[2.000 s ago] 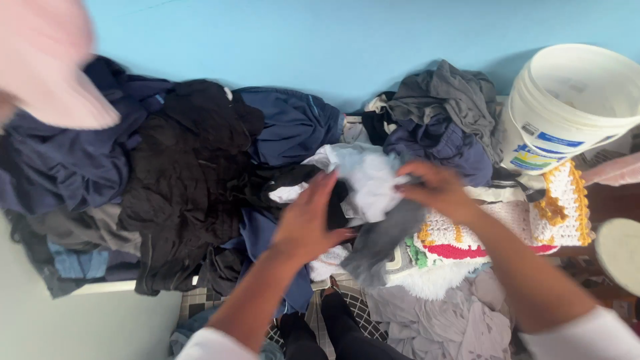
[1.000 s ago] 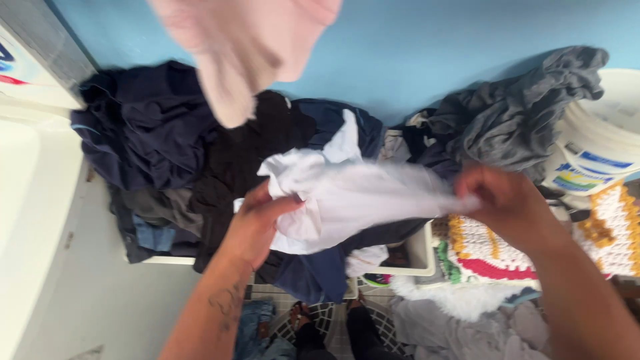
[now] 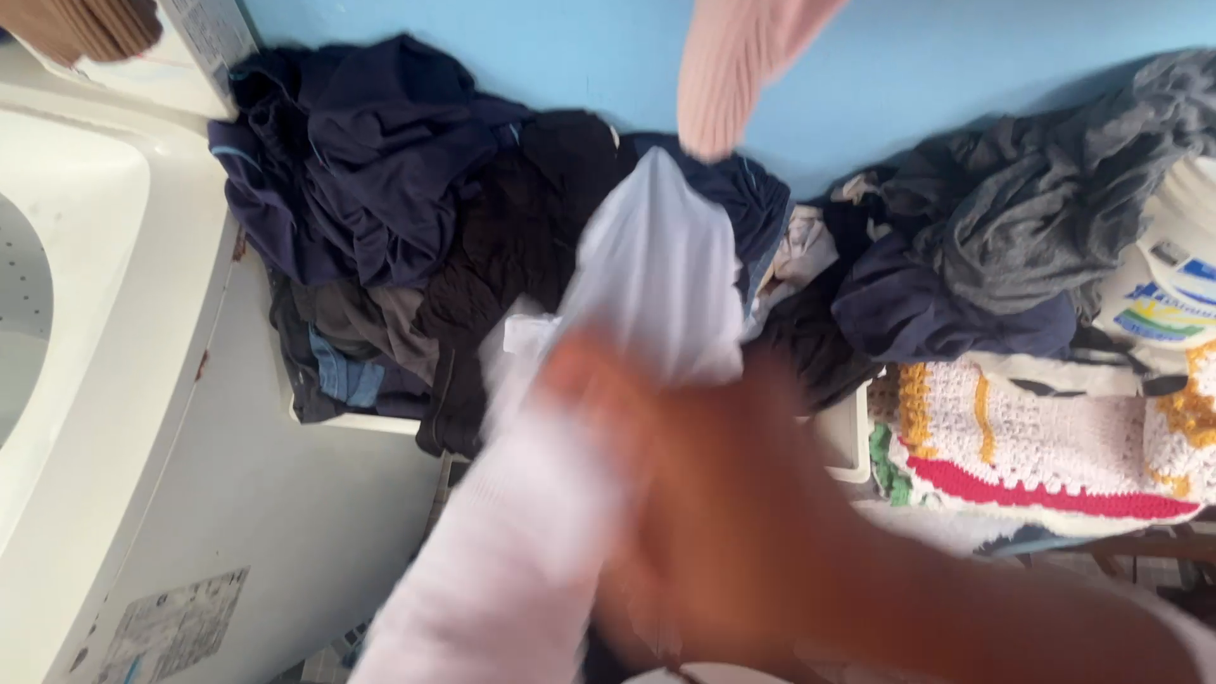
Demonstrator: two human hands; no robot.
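Observation:
A white garment (image 3: 660, 275) is bunched up in front of me, above the dark clothes. My left hand (image 3: 591, 375) is blurred and closed on its lower edge. White fabric covers my left forearm; whether it is sleeve or garment I cannot tell. Close to the left hand, and overlapping it in view, is my right hand (image 3: 727, 456), too blurred to show its fingers. Behind lie a navy garment (image 3: 380, 161), black clothing (image 3: 503, 247) and brown-grey clothing (image 3: 380, 318). Grey clothing (image 3: 1035, 209) and a smaller navy piece (image 3: 940, 309) lie at the right.
A white washing machine (image 3: 180, 247) with an open tub stands at the left. Pink ribbed fabric (image 3: 722, 85) hangs at the top. At the right are a white plastic bucket (image 3: 1173, 256) and a crocheted piece (image 3: 1054, 418). A pale bin rim (image 3: 860, 437) shows under the clothes.
My hands were apart with the white garment stretched between them; now they are close together and the garment is bunched. The view has shifted left, bringing in the washer tub.

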